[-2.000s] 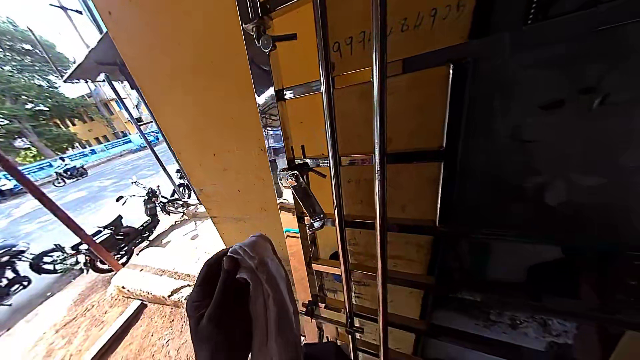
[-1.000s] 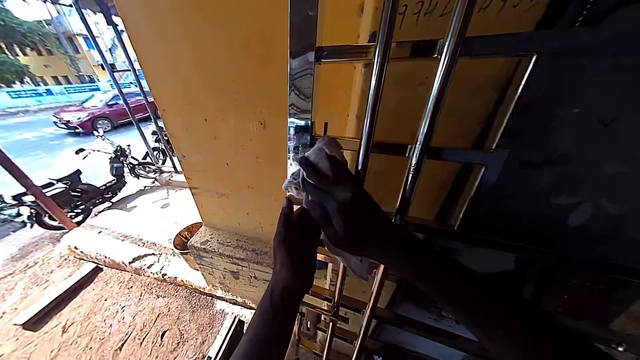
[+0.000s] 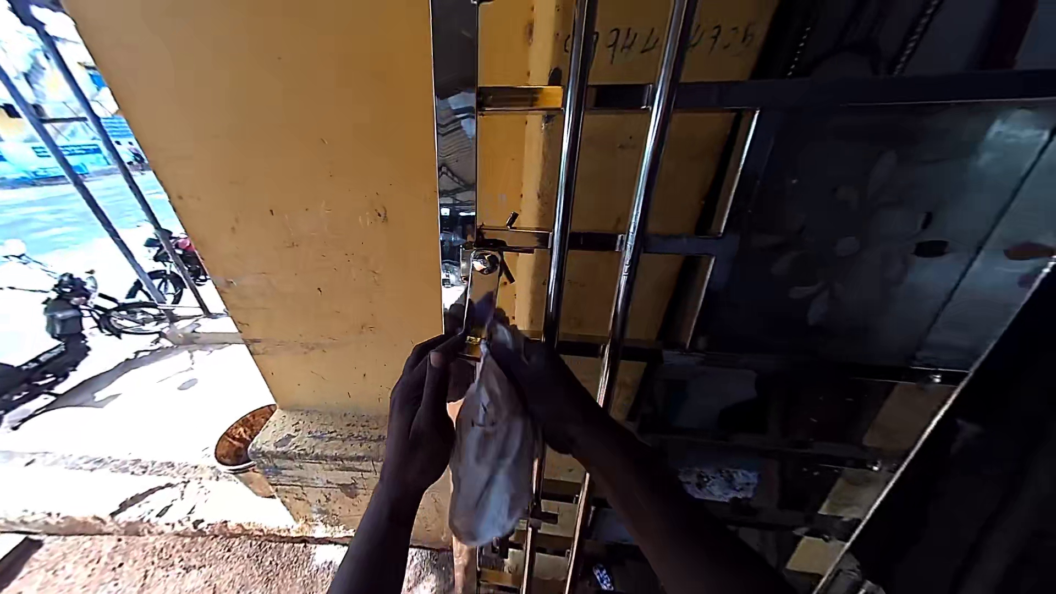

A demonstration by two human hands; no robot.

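A polished metal gate frame (image 3: 456, 124) with shiny upright tubes (image 3: 569, 165) stands beside the yellow pillar. On its edge is a metal latch plate with a round shiny knob (image 3: 485, 262). My right hand (image 3: 536, 379) grips a pale cloth (image 3: 492, 462) against the lower end of this plate, and the cloth hangs below the fingers. My left hand (image 3: 422, 408) is at the plate's left side, its fingertips touching the frame's edge; whether they pinch the plate is hidden in shadow.
The yellow pillar (image 3: 330, 181) stands close at the left, on a concrete base (image 3: 330, 454) with a rusty round pan (image 3: 243, 437) beside it. Dark gate panels (image 3: 841, 247) extend to the right. Parked motorcycles (image 3: 66, 318) are outside at the left.
Both hands are now lower on the frame than one second ago, and the knob, covered then, shows. The cloth, bunched over the latch before, hangs down from my right hand.
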